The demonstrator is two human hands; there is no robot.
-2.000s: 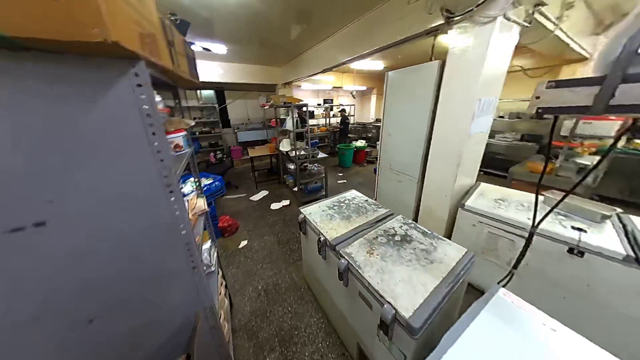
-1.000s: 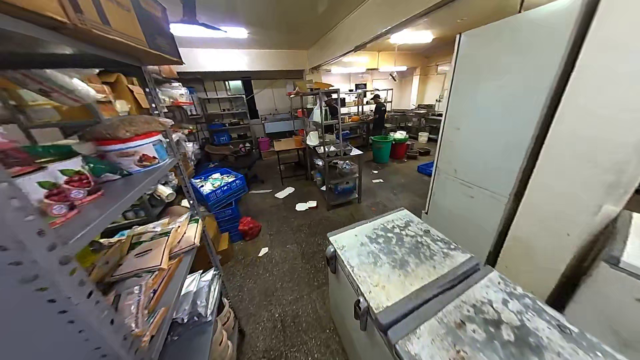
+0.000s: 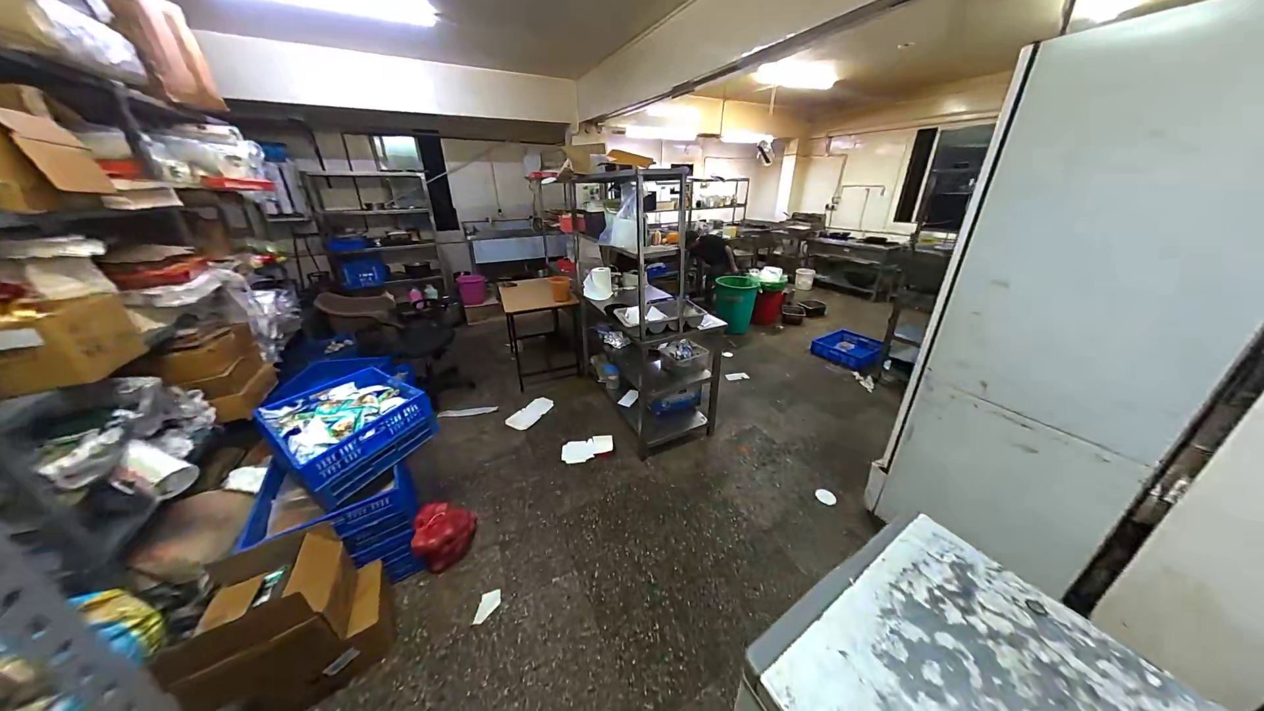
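Neither my left hand nor my right hand shows in the head view, so what they hold or touch is hidden. Closest at the lower right is a chest freezer's worn, stained lid [image 3: 987, 632]. At the lower left lies an opened cardboard box [image 3: 286, 632]. Behind it, stacked blue plastic crates [image 3: 380, 509] carry a top crate [image 3: 346, 449] full of packets. A red plastic bag [image 3: 442, 536] rests on the floor against the stack.
A tall pale cabinet [image 3: 1076, 296] stands at the right. Midway is a metal shelving rack [image 3: 647, 365] beside a small table [image 3: 538, 294]. Papers [image 3: 588, 450] litter the floor. Farther back are a green bin [image 3: 736, 304], a blue crate [image 3: 846, 349] and a bending person [image 3: 711, 254]. Loaded shelves line the left.
My view has moved forward into the room. The shelf upright and the freezers that filled the foreground have largely passed out of view. The person at the back, upright before, is now bent over.
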